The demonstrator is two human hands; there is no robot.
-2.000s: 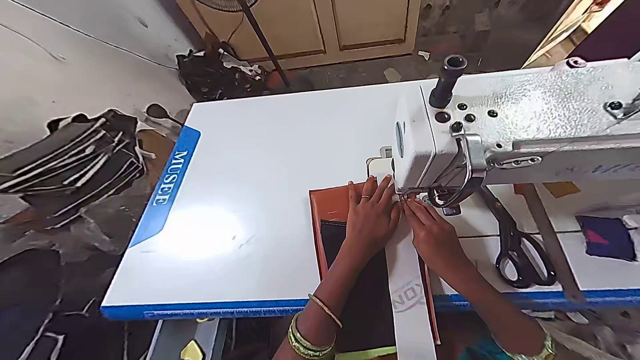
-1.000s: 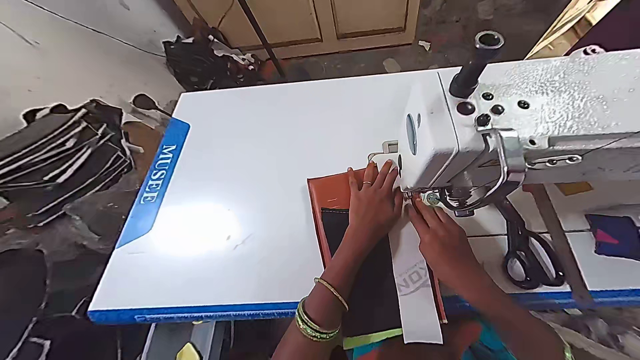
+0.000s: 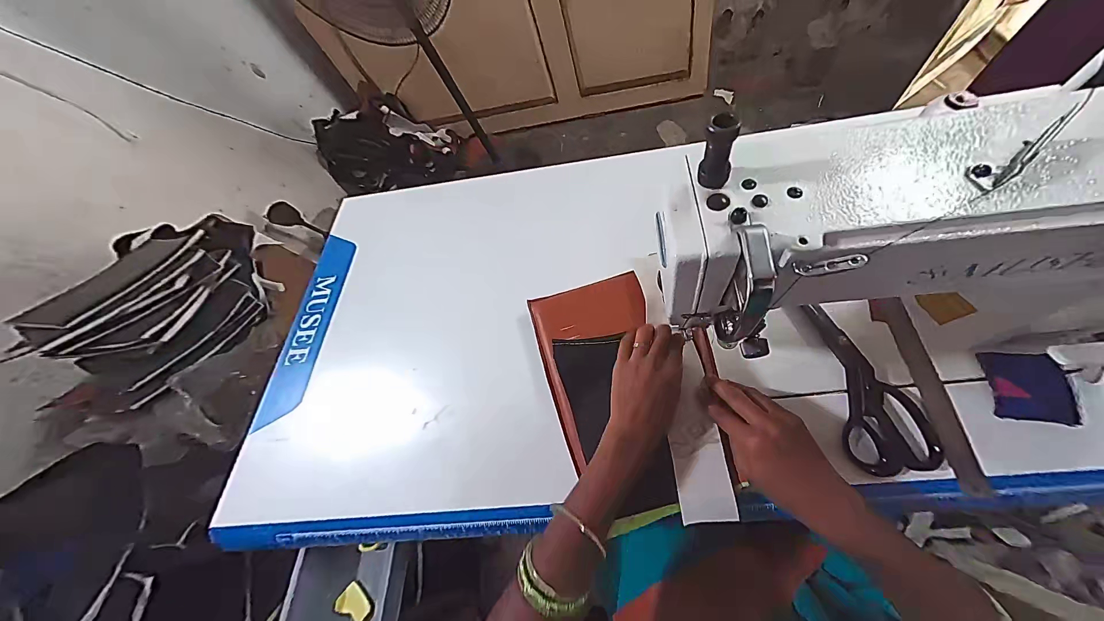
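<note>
A brown panel [image 3: 586, 304] with a black fabric piece [image 3: 580, 379] on it lies on the sewing machine table. Along its right side runs a white printed strip [image 3: 709, 487], whose upper end reaches the sewing machine's needle area [image 3: 690, 326]. My left hand [image 3: 645, 379] rests flat on the black piece and the strip, its fingertips just left of the presser foot, which is partly hidden. My right hand [image 3: 759, 427] pinches the panel's right edge, a little below and right of the foot.
Black-handled scissors [image 3: 893, 431] lie right of my right hand, beside a long flat bar [image 3: 936, 397]. Farther right is a dark blue fabric piece [image 3: 1031, 388]. The machine head [image 3: 703, 259] stands over the work. Stacked dark panels [image 3: 147, 302] are beyond the table's left edge.
The brown panel's top has swung away from the foot and now shows more beyond my left hand. My right hand has moved down from the foot along the panel's edge.
</note>
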